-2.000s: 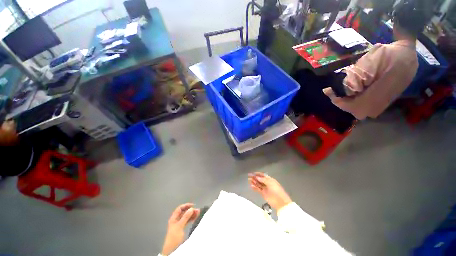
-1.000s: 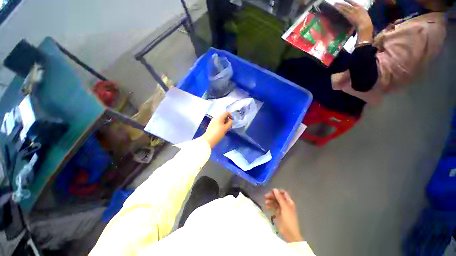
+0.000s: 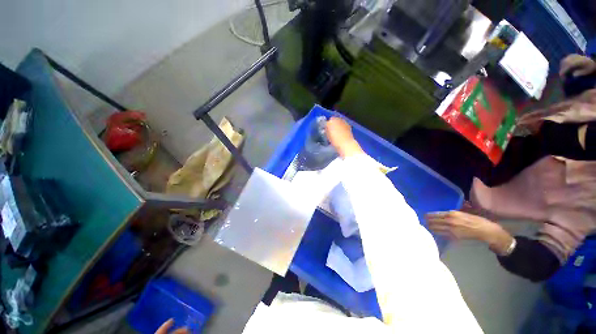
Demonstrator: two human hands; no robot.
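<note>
The deep blue crate (image 3: 418, 173) stands open in front of me. My right hand (image 3: 338, 134) reaches over it, fingers curled at the top of a cloudy grey plastic bag (image 3: 318, 149) in the far corner. My white sleeve hides part of the inside. A whitish bag (image 3: 343, 207) and a creased white paper (image 3: 351, 266) lie inside beside the sleeve. A white sheet (image 3: 264, 225) lies over the crate's left corner. My left hand (image 3: 171, 327) shows only as fingertips at the bottom edge; whether it holds anything is hidden.
The trolley's dark handle (image 3: 238, 81) rises behind the crate. A green-topped bench (image 3: 72, 176) is at left, a small blue bin (image 3: 171, 306) on the floor. A seated co-worker's hand (image 3: 461, 226) is by the crate's right rim, near a red-and-green printed item (image 3: 482, 117). A green machine stands behind.
My right hand has moved from beside my body to the grey bag. My left hand has left the whitish bag and dropped to the bottom edge. The co-worker's hand has come near the crate.
</note>
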